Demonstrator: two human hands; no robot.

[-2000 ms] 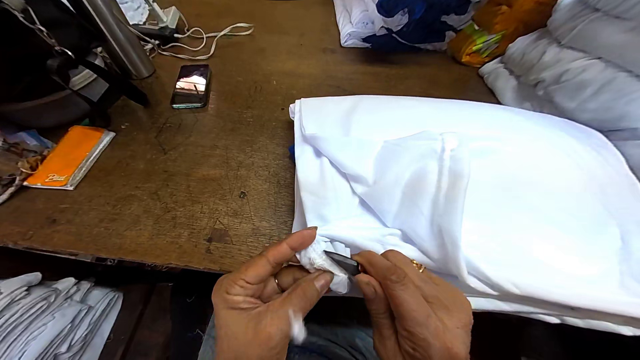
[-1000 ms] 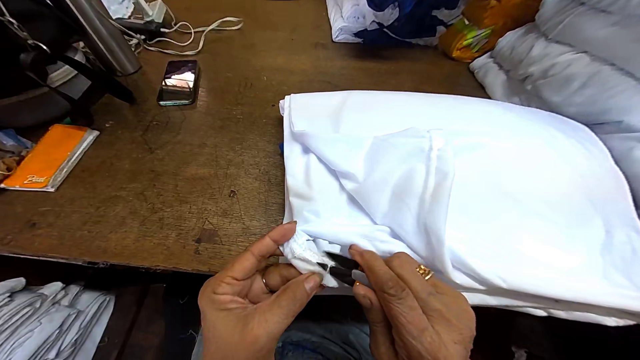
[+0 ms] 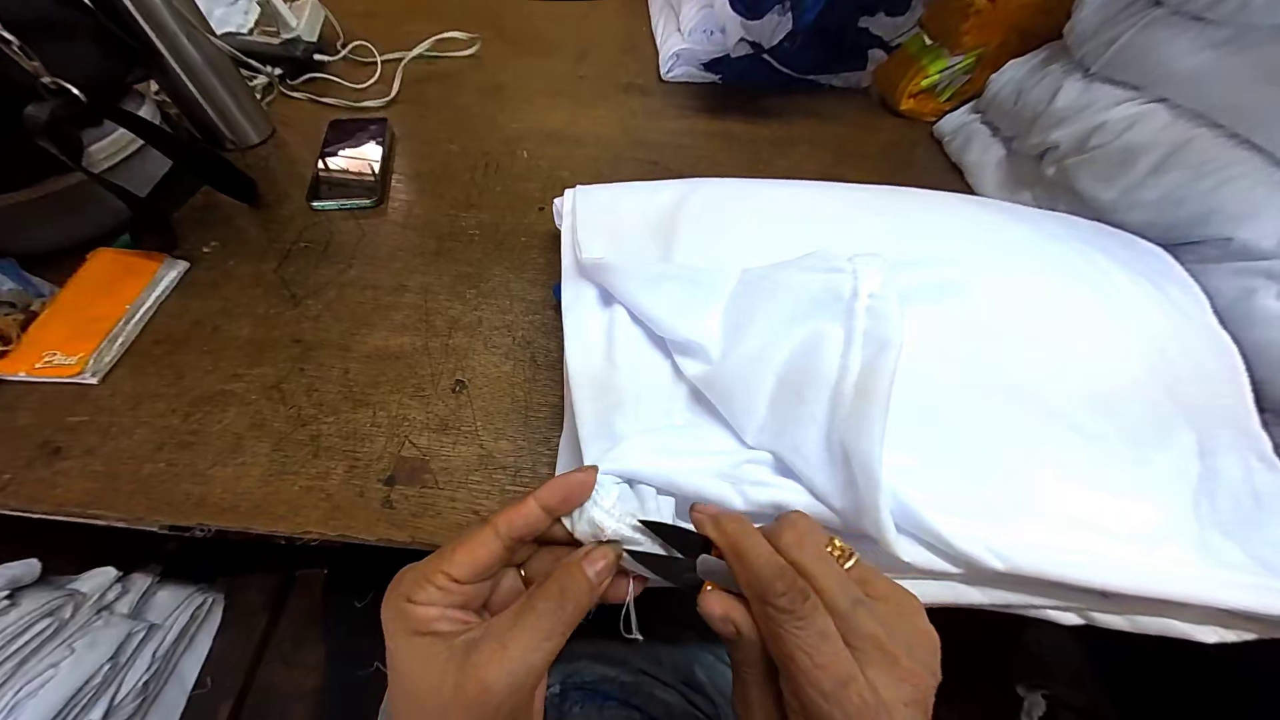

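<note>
A folded white cloth (image 3: 1000, 400) lies on the wooden table, its gathered corner (image 3: 605, 512) pinched between the thumb and fingers of my left hand (image 3: 500, 610). My right hand (image 3: 810, 620), with a gold ring, grips small dark-bladed thread snips (image 3: 680, 555). Their two blades stand apart at the gathered edge, close to my left thumb. A loose white thread (image 3: 630, 610) hangs below the left fingertips. The handle of the snips is mostly hidden by my right fingers.
A smartphone (image 3: 350, 165), white cable (image 3: 400, 75), steel bottle (image 3: 205, 70) and orange notebook (image 3: 85, 310) are on the left. Grey padded fabric (image 3: 1130, 140) and an orange plastic package (image 3: 960, 50) lie at the upper right. Folded white cloths (image 3: 110, 640) are stacked at the lower left.
The blades of the snips now show more fully and stand wider apart than two seconds ago. A white thread bit seen by the left hand two seconds ago is no longer there.
</note>
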